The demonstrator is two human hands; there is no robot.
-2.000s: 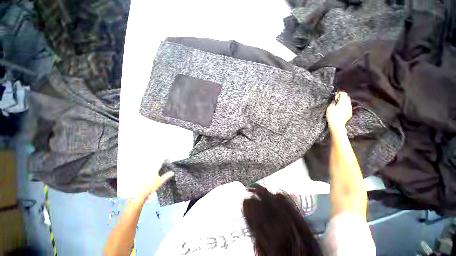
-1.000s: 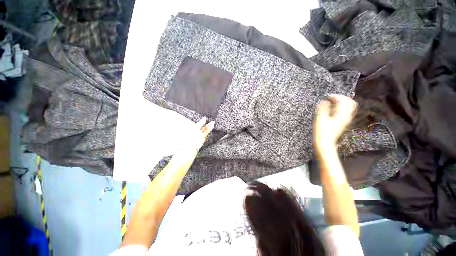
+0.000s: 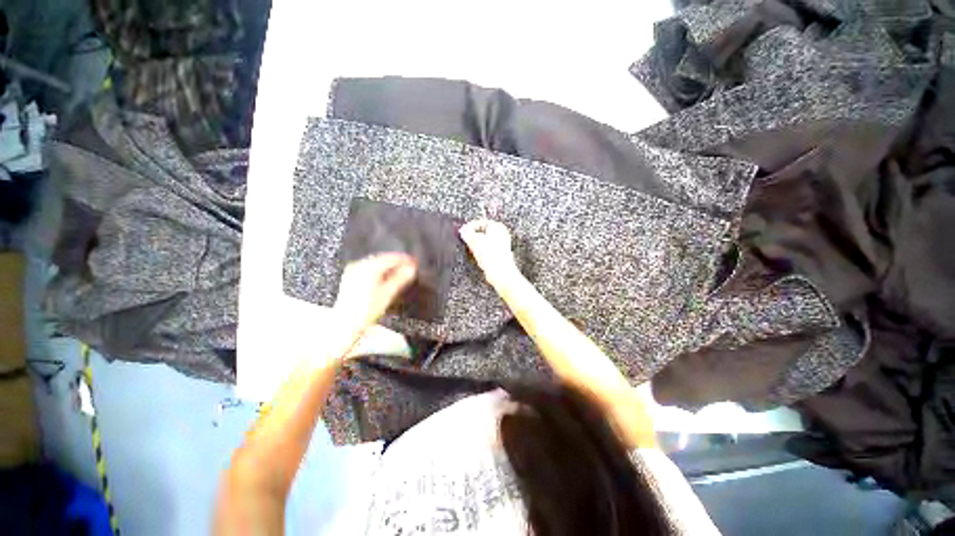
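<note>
A speckled grey-black coat lies on the white table with its front facing up. Its dark brown square patch pocket is at the left part of the front. Brown lining shows along the far edge. My left hand is over the pocket's lower left part, blurred, its fingers curled; whether it grips anything cannot be told. My right hand is at the pocket's upper right corner, fingertips pinched together; whether cloth or a tool is between them is too small to tell.
Brown-lined speckled coats are heaped at the right, touching the worked coat. Speckled garments hang at the table's left edge, with plaid garments beyond. The white table shows behind the coat. Blue-grey floor shows at lower left.
My right hand has moved left from the coat's right end to the pocket corner. My left hand has moved onto the pocket. The front panel has shifted towards me, and more lining shows behind it.
</note>
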